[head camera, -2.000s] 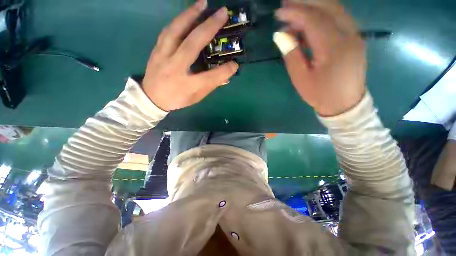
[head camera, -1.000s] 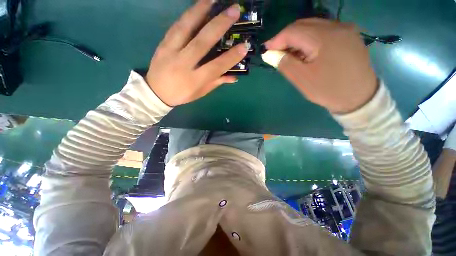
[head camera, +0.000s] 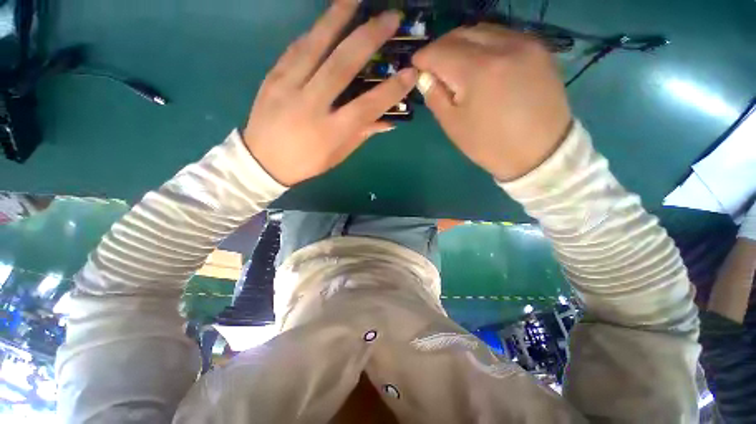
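Note:
Several open black adapter cases (head camera: pixel 403 110) stand in a row on the green bench at the top centre, with yellow, white and blue circuit board parts inside. My left hand (head camera: pixel 319 103) is spread over their left side, fingertips on the cases. My right hand (head camera: pixel 495 95), with a cream finger cover on the thumb, is pinched at the right end of the middle case. What it pinches is hidden by the fingers. Black output cords (head camera: pixel 593 55) run out to the right behind my right hand.
Dark adapters (head camera: pixel 18 128) with cords lie at the bench's left, one cord tip (head camera: pixel 157 99) pointing right. White paper sheets (head camera: pixel 719 170) lie at the right edge. Another person's arm (head camera: pixel 736 269) is at the far right. The bench's front edge runs before my body.
My right hand has moved left from over the cords to the cases' right end. The cases sit slightly further right than two seconds ago. More cord shows at right.

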